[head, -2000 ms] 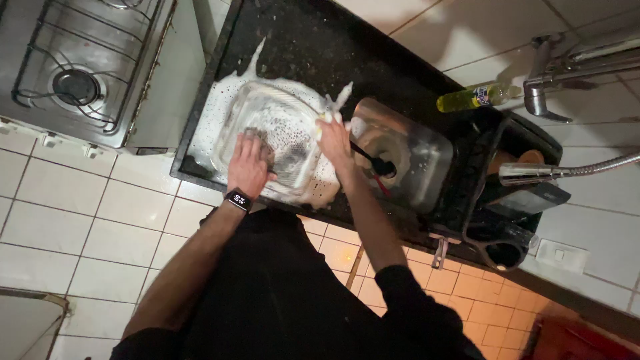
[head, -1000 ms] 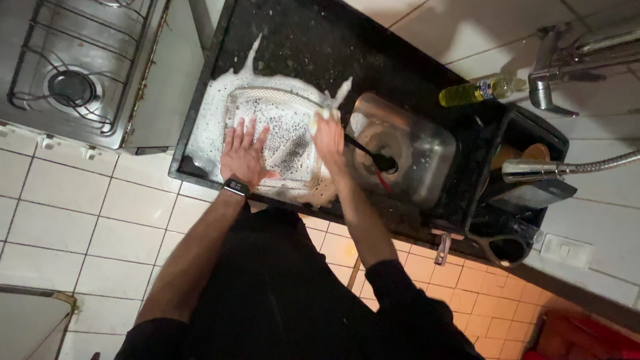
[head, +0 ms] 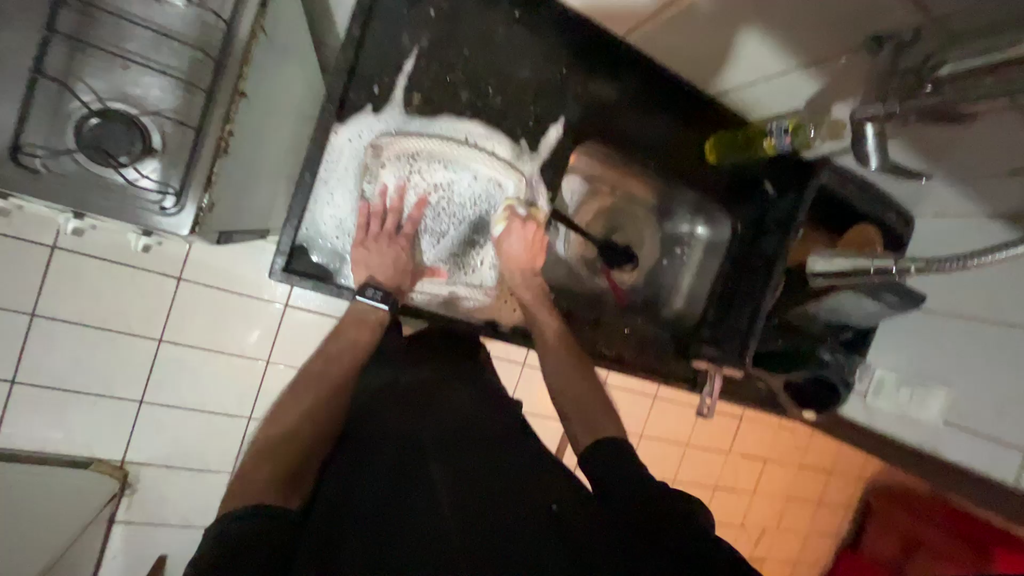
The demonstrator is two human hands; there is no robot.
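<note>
A rectangular, soapy glass or clear dish (head: 456,200) lies on the black stone counter (head: 472,64), with white suds spread around it. My left hand (head: 390,248), fingers apart and a watch at the wrist, rests on the dish's left side. At its right edge my right hand (head: 522,244) grips a pale yellowish sponge (head: 512,210), partly hidden by the fingers. To the right, the steel sink basin (head: 692,264) holds a round pale item, and a black-handled utensil (head: 588,232) reaches into it.
A gas stove (head: 120,112) stands at the left. Beyond the basin are a bottle of yellow-green liquid (head: 752,142), a metal tap (head: 880,144), a hose sprayer head (head: 852,266) and a black dish rack (head: 808,200) with dishes. Tiled wall borders the counter.
My left hand has opened out flat on the dish's left side; two seconds ago it was nearer the middle, over the suds. The right hand stays at the right edge with the sponge.
</note>
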